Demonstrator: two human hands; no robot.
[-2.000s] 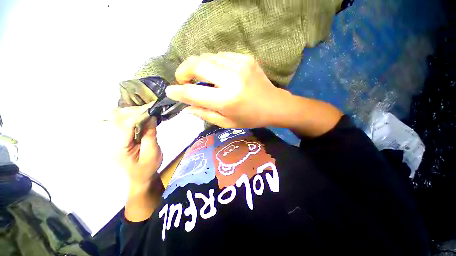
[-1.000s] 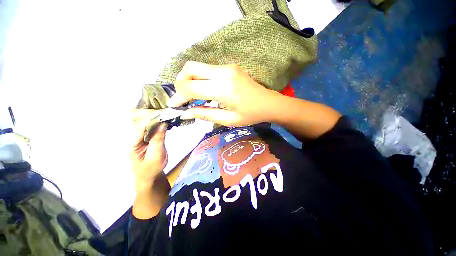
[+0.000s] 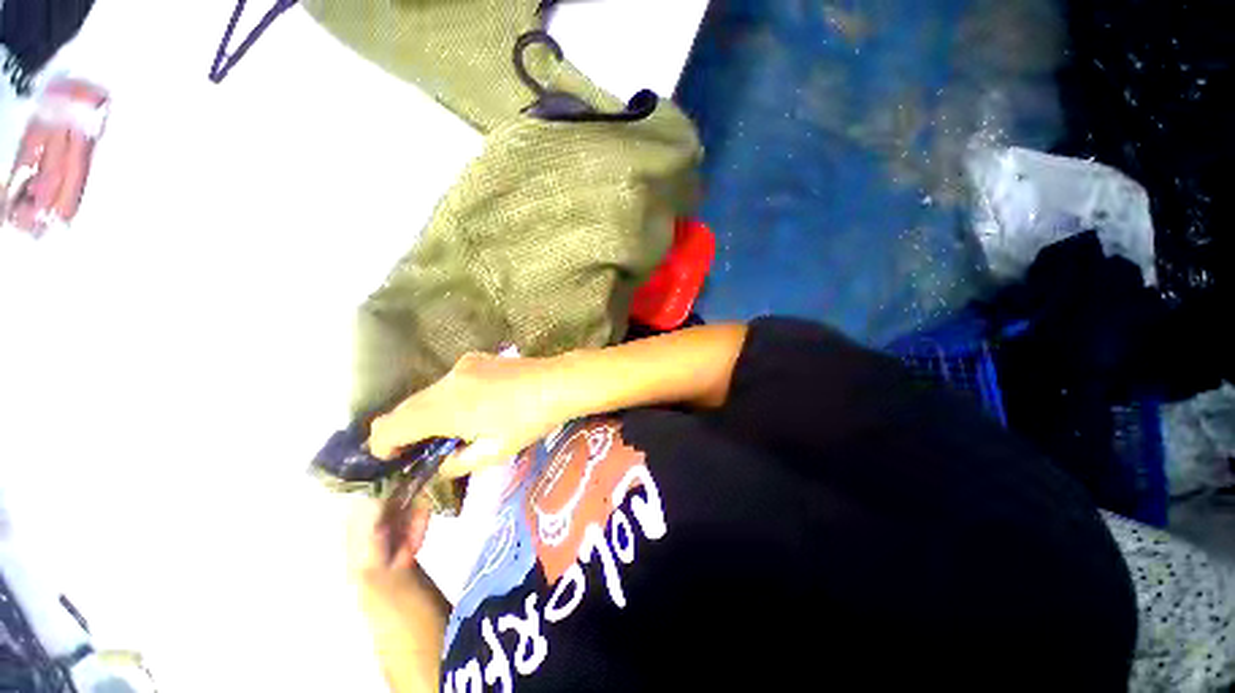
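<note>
An olive woven jacket (image 3: pixel 528 203) lies over the table edge in front of me, with a black hanger (image 3: pixel 589 106) on its upper part. Its near end has dark binding (image 3: pixel 350 456), bunched between my hands. My right hand (image 3: pixel 501 404) lies over this end, palm down, with a small blue and dark tool, apparently thread snips (image 3: pixel 440 452), partly hidden under the fingers. My left hand (image 3: pixel 389 538) is below it, blurred, with its fingers closed on the edge of the jacket. The blades and the exact contact are not clear.
The white table (image 3: pixel 203 325) bears a pink cloth (image 3: pixel 54 156) and another dark hanger (image 3: pixel 247 41). A red seat or bin (image 3: pixel 675 278) is beside the jacket. On the right are a blue crate (image 3: pixel 1140 454), dark cloth and a white plastic bag (image 3: pixel 1063 203). Dark items show at lower left.
The view has shifted; the hanger, pink cloth and blue crate now show. Both hands and the jacket end appear lower and further left. More of the jacket and the red object is visible.
</note>
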